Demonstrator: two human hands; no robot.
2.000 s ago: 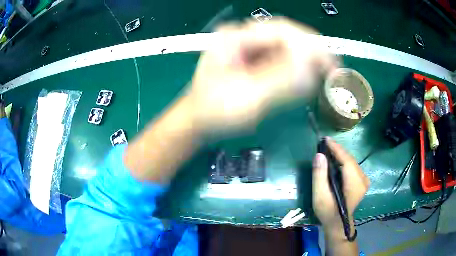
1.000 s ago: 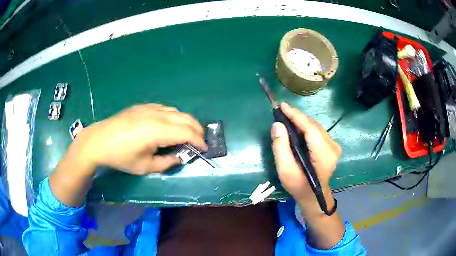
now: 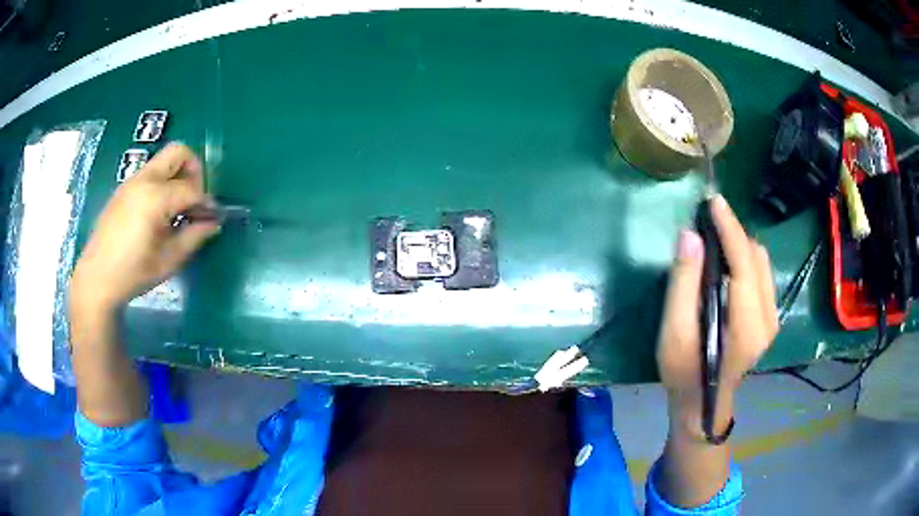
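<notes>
A small rounded-square device housing [image 3: 425, 253] with a pale rim and silver-white parts sits in the middle of the black jig [image 3: 471, 250]. My right hand [image 3: 720, 312] holds the black soldering iron [image 3: 711, 333] upright, its tip at the inner wall of the tan-brown pot [image 3: 660, 113], which has whitish scraps inside. My left hand [image 3: 146, 227] is left of the jig, fingers pinched on thin dark tweezers [image 3: 217, 213] that point right. The tweezers' tips are blurred.
Two spare housings [image 3: 151, 126] lie beyond my left hand. A clear sleeve with a white strip [image 3: 45, 232] is at far left. White connectors [image 3: 561, 367] lie at the near edge. A black fan [image 3: 803, 151], spare tweezers [image 3: 800, 279] and a red tool tray [image 3: 855, 315] are at right.
The housing that was at my left hand beside the jig now sits in the jig. My left hand has moved away to the left. My right hand has brought the iron's tip into the pot.
</notes>
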